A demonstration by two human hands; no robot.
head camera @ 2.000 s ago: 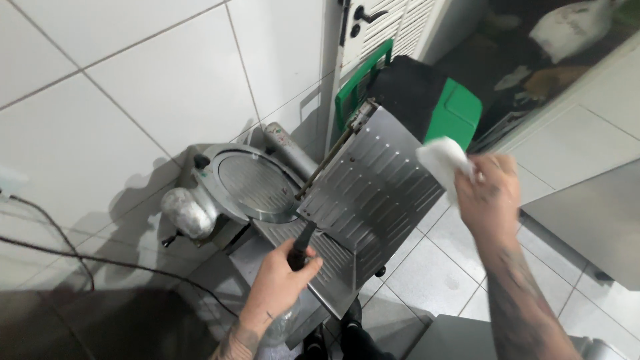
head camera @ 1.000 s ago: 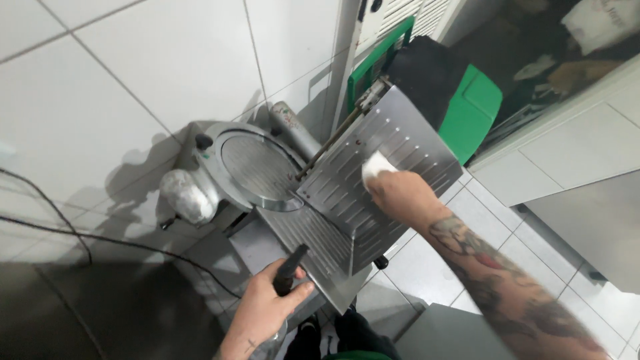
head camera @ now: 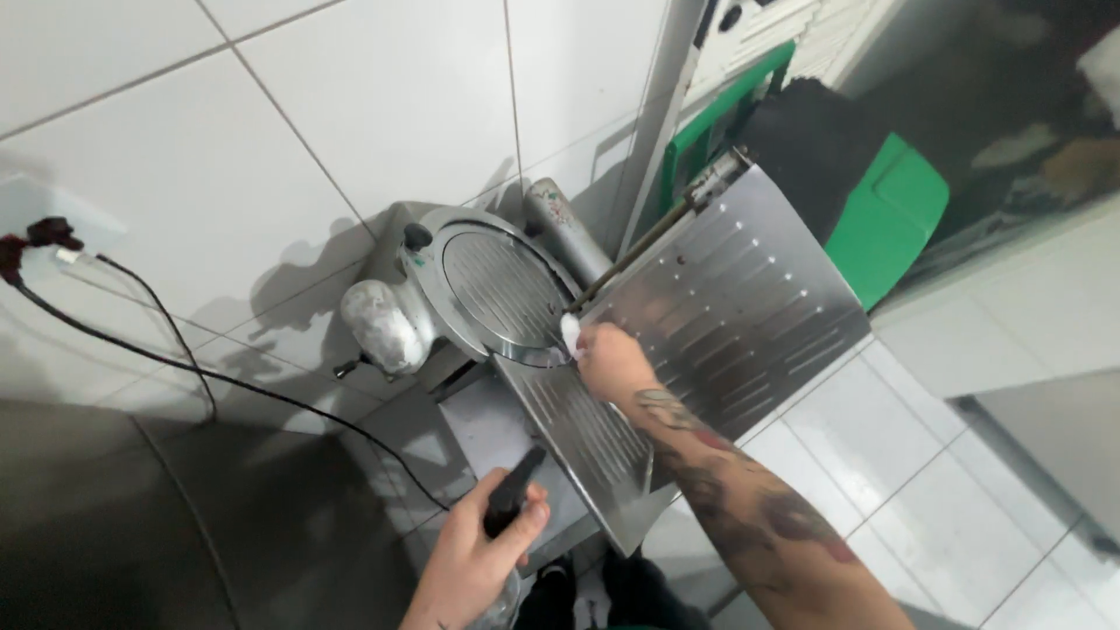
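A metal food slicer with a ribbed round blade cover (head camera: 503, 284) stands against the tiled wall. My right hand (head camera: 612, 360) pinches a white cloth or paper wad (head camera: 570, 334) at the lower right edge of the round plate, beside the slicer's dimpled metal carriage plate (head camera: 744, 306). Below them slopes the ribbed lower plate (head camera: 582, 420). My left hand (head camera: 490, 534) is closed around a black spray trigger (head camera: 514, 492), in front of the slicer's pale base. Part of a clear bottle (head camera: 500, 604) shows under that hand.
A black cable (head camera: 262, 389) runs from the wall plug (head camera: 52, 234) down behind my left hand. Behind the carriage plate are a green-framed object (head camera: 731, 105), a black bag or cloth (head camera: 809, 140) and a green panel (head camera: 892, 219). A dark surface (head camera: 289, 516) lies at lower left.
My right hand has moved with the white wad from the middle of the dimpled plate to the edge of the round plate. My left hand still holds the black trigger.
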